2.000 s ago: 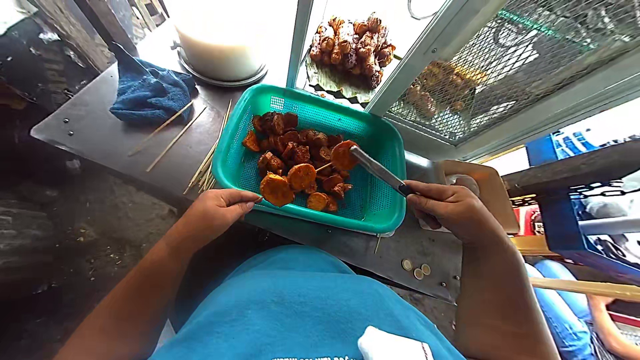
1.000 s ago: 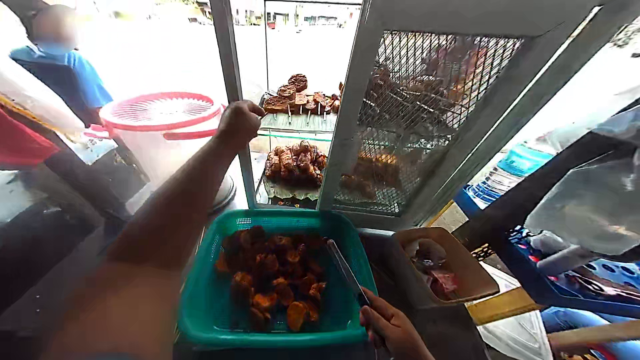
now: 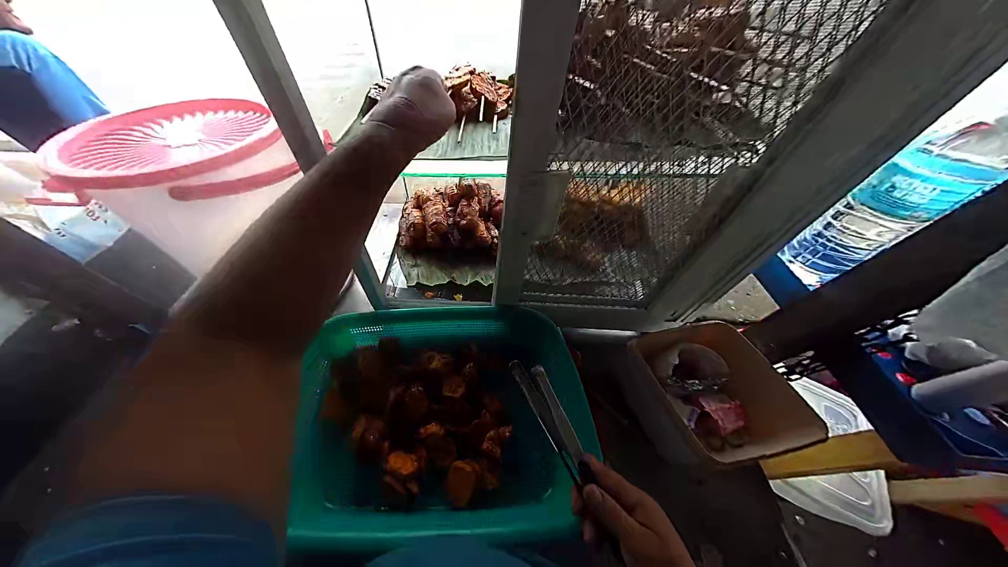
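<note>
My left hand [image 3: 415,106] is closed and reaches into the display case at its upper shelf, beside skewered browned food [image 3: 480,93]; whether it grips a stick is hidden. My right hand [image 3: 630,512] holds metal tongs [image 3: 551,417], their tips slightly apart over the right side of a green plastic basket [image 3: 441,520]. Reddish-brown glazed pieces [image 3: 417,402] lie in the basket. On the case's lower shelf, a pile of glazed rolled pieces [image 3: 453,216] rests on a leaf.
A white bucket with a pink lid [image 3: 165,142] stands at left. The case's post [image 3: 535,157] and wire mesh panel [image 3: 669,134] rise at centre and right. A tan bin [image 3: 756,402] sits right of the basket. A person's blue sleeve [image 3: 47,87] shows at upper left.
My left hand has gone from a skewer at the basket up into the display case. The tongs, earlier on a piece of food, are now free of it. The view has tilted up.
</note>
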